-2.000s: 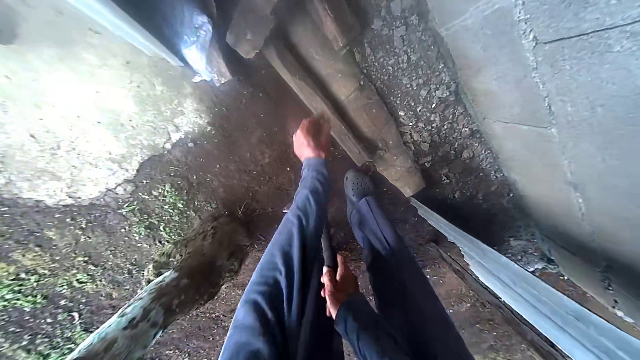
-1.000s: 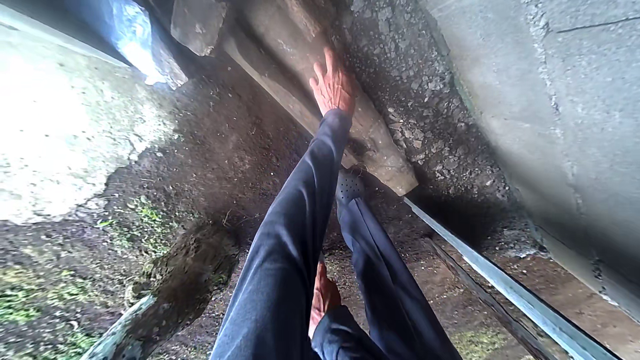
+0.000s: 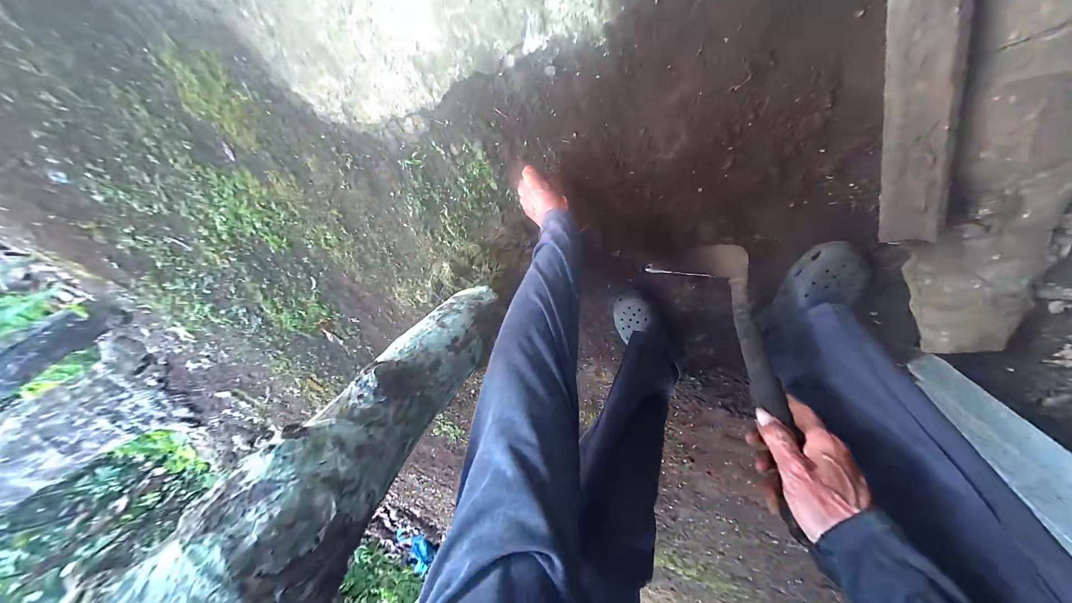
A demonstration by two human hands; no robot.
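My left hand point(image 3: 540, 197) reaches out over bare soil at the upper middle, its fingers loosely extended, with nothing visible in it. At the lower right, my right hand point(image 3: 816, 477) is closed round the dark handle of a hand tool point(image 3: 754, 352). The tool's neck bends near its top, and a pale flat head points left, a thin bright edge showing along it. That head hangs between my two feet, in dark perforated clogs point(image 3: 829, 272). Blur hides the exact kind of tool.
A thick lichen-covered log point(image 3: 327, 452) slants up from the lower left. Wooden planks point(image 3: 921, 117) lie at the upper right, with a long pale metal strip point(image 3: 997, 444) below them. Grass and moss point(image 3: 243, 218) cover the ground at left.
The view has swung left. The left hand, over the planks a second ago, is now over soil beside the grass. The tool's bent head has come into sight in the right hand.
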